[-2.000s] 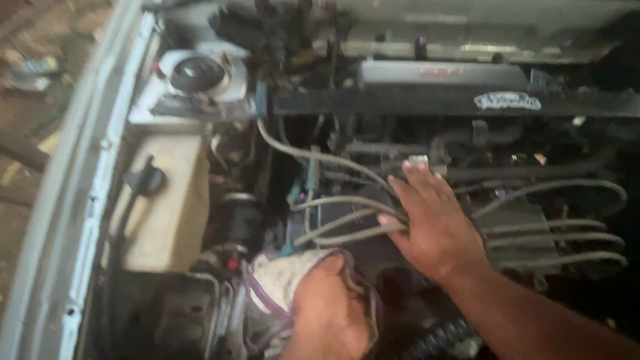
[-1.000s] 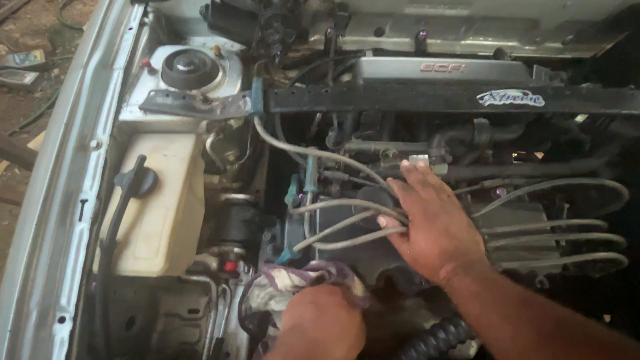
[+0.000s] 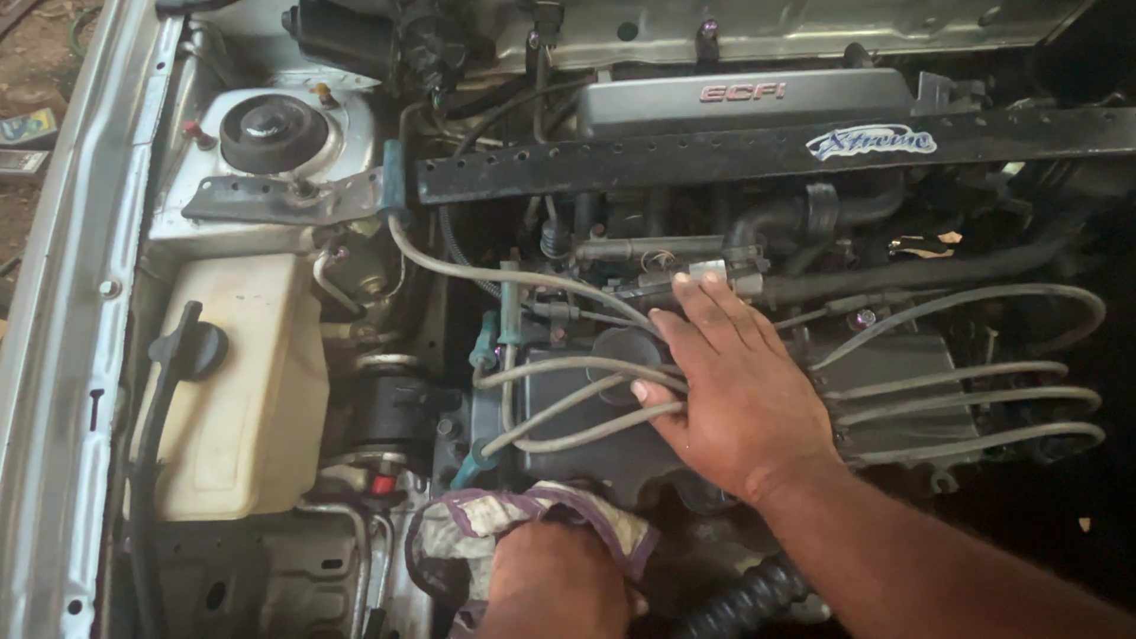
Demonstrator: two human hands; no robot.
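My right hand (image 3: 754, 390) lies flat with its fingers together over the grey spark plug wires (image 3: 590, 426) on top of the dark engine valve cover (image 3: 555, 395). Lower and to the left, my left hand (image 3: 559, 568) is bunched in a pale cloth with purple edging (image 3: 484, 515), at the near side of the engine. Its fingertips are hidden. Teal rubber boots (image 3: 475, 463) end the wires just beyond the cloth. A round dark oil filler cap (image 3: 626, 364) shows partly beside my right fingers.
A black strut bar (image 3: 621, 169) crosses behind the engine, with a strut mount (image 3: 273, 133) at its left. A yellowed plastic reservoir (image 3: 235, 390) stands left of the engine, beside the car's fender edge (image 3: 67, 355). A corrugated black hose (image 3: 745, 599) lies between my forearms.
My left hand and the cloth have moved down, and more of the cloth now lies beyond the hand. My right hand stays on the wires.
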